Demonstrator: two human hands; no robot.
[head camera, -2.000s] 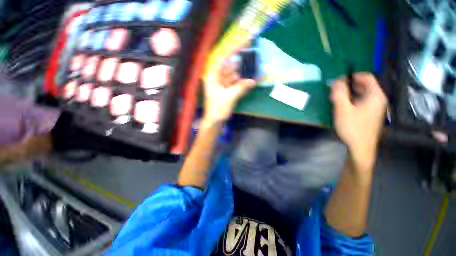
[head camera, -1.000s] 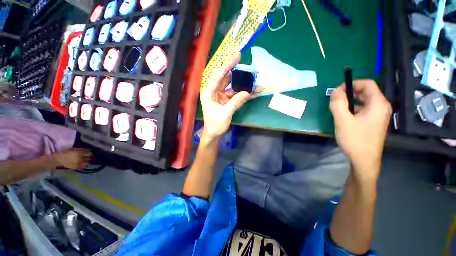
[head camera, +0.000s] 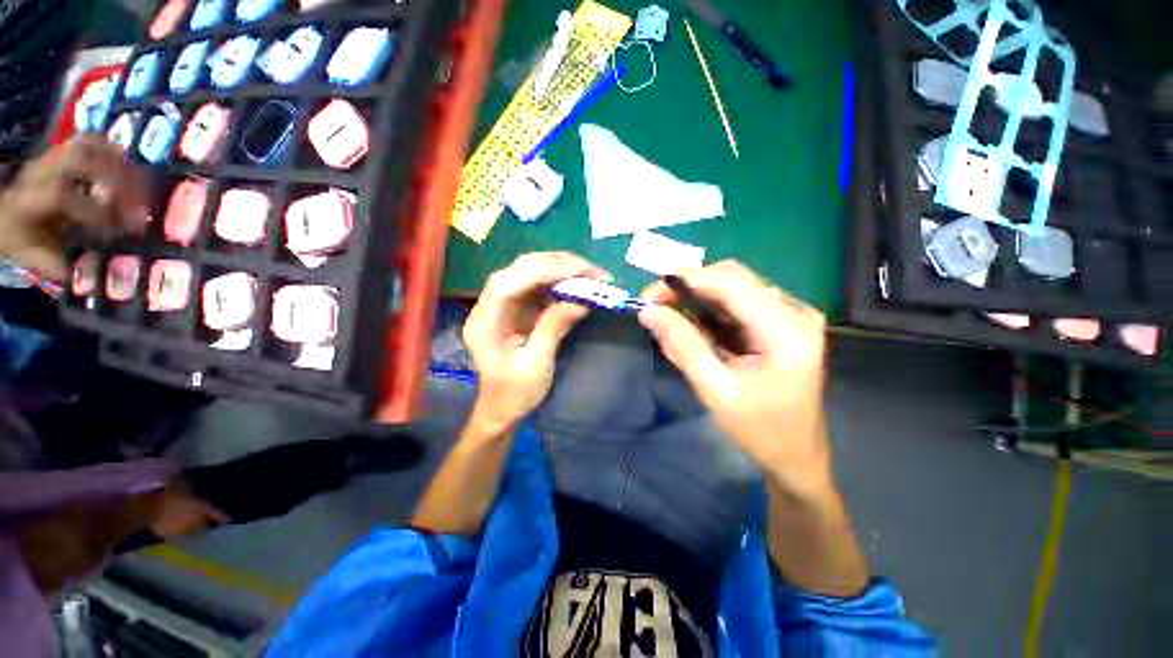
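My left hand (head camera: 517, 337) grips the smartwatch housing (head camera: 596, 294) between thumb and fingers, above my lap at the bench's front edge. The housing is seen edge-on, a thin white and blue strip. My right hand (head camera: 753, 357) touches or nearly touches its right end with thumb and fingertip. A black pen-like tool (head camera: 688, 300) lies within the right hand, mostly hidden by the fingers. A white label card (head camera: 664, 252) and a pale triangular cloth (head camera: 638, 186) lie on the green mat (head camera: 785, 174) just beyond.
A foam tray (head camera: 364, 193) of pink and blue watches stands left; another foam tray (head camera: 875, 244) with a light-blue frame (head camera: 958, 154) is right. A yellow sticker sheet (head camera: 502, 161), white back cover (head camera: 533, 190), thin stick (head camera: 715, 90) and dark-handled tool (head camera: 753, 54) lie beyond. Another person's hand (head camera: 80, 206) is far left.
My right hand has come left to the housing. My left hand has moved toward my lap and turned the housing from glass-up to edge-on. The other person's hand has moved over the left tray.
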